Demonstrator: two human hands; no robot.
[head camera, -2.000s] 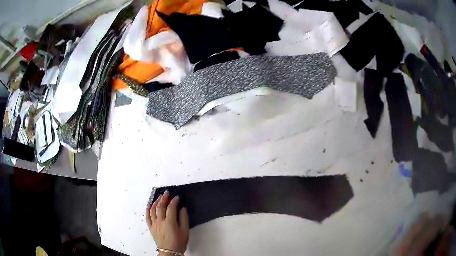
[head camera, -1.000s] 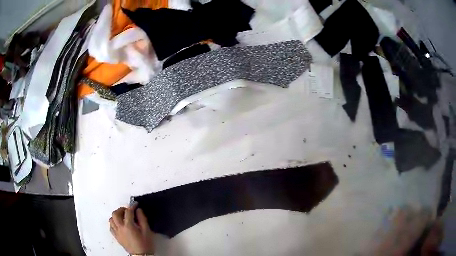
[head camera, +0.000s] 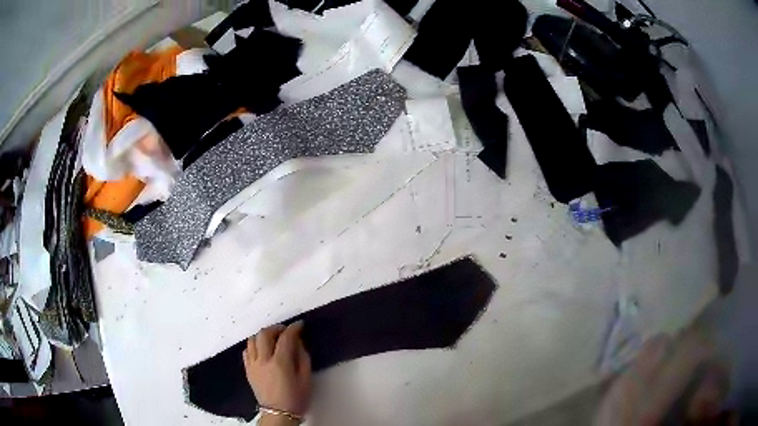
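Note:
A black curved cut piece (head camera: 391, 320) lies flat near the front of the white table, with a thin pale speckled rim along its edges. My left hand (head camera: 278, 362) rests on its left part, fingers together and pressed down on the cloth. My right hand (head camera: 665, 378) is at the lower right, away from the piece and badly blurred; whether it holds anything cannot be told. A speckled grey curved piece (head camera: 274, 150) lies farther back, with a pale edge showing under its lower side.
Orange cloth (head camera: 116, 195) and black offcuts (head camera: 199, 96) lie at the back left. Layered fabric strips (head camera: 71, 241) hang at the left edge. Black strips (head camera: 548, 125), a shiny black pouch (head camera: 582, 54) and a blue-marked crumpled plastic (head camera: 588, 214) lie at the right.
The view has swung right. My left hand has moved from the black piece's left end inward along it. My right hand remains blurred at the lower right.

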